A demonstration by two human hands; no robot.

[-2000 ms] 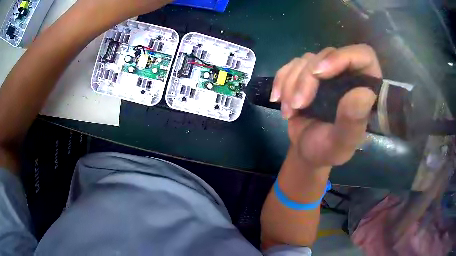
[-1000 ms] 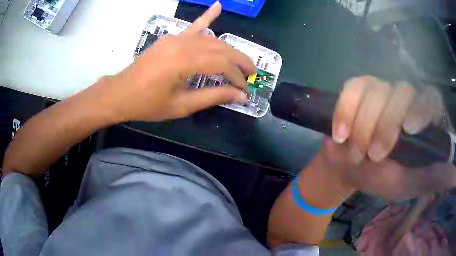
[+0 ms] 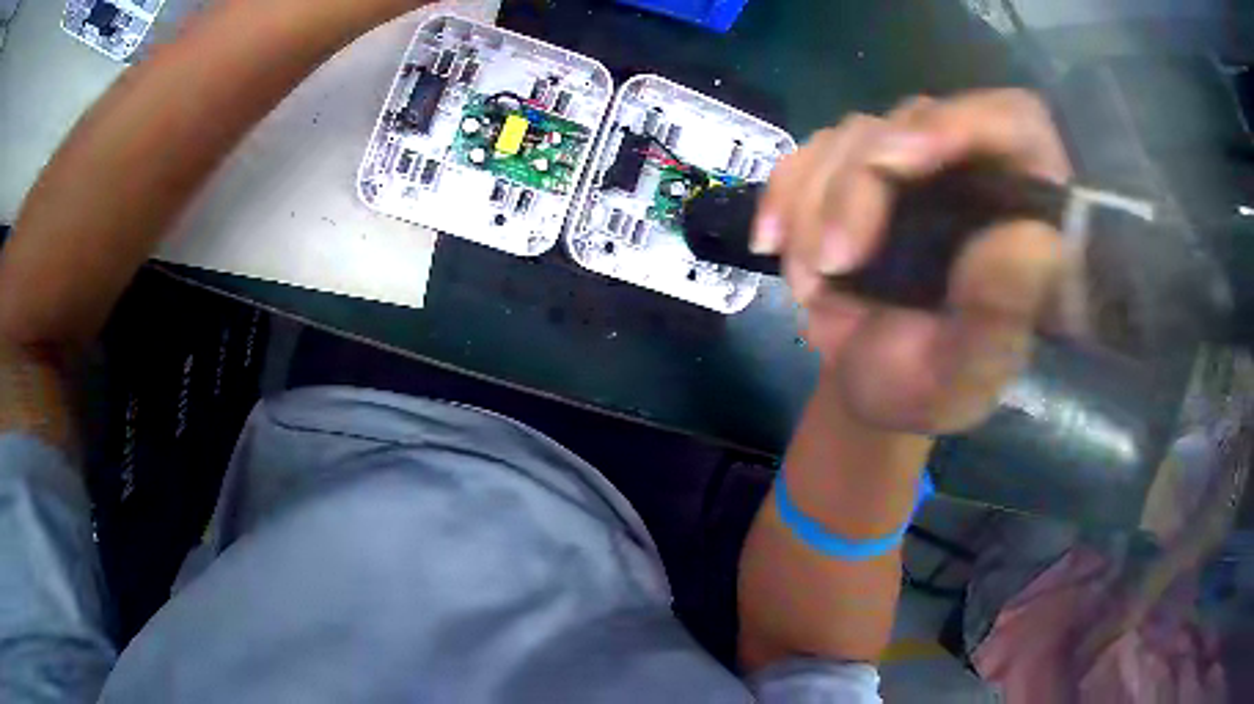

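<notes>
My right hand (image 3: 921, 248) is closed around the thick black electric screwdriver (image 3: 949, 227). The tool's nose covers part of the green circuit board (image 3: 671, 197) in the right white housing (image 3: 619, 256); whether its bit touches anything cannot be seen. The left white housing (image 3: 385, 186) lies beside it, open side up, with a green board bearing a yellow transformer (image 3: 513, 135). Black modules sit at the left end of each housing. My left hand is out of the picture beyond the top edge; only the forearm shows.
A blue bin (image 3: 708, 11) is cut off by the top edge. Another white housing (image 3: 110, 25) is at the top left. A white sheet (image 3: 330, 206) lies on the dark green bench (image 3: 509, 323). Pinkish cloth (image 3: 1086, 619) shows at the lower right.
My left hand has moved off the housings and up out of the picture. My right hand has brought the screwdriver left, its nose now over the right housing.
</notes>
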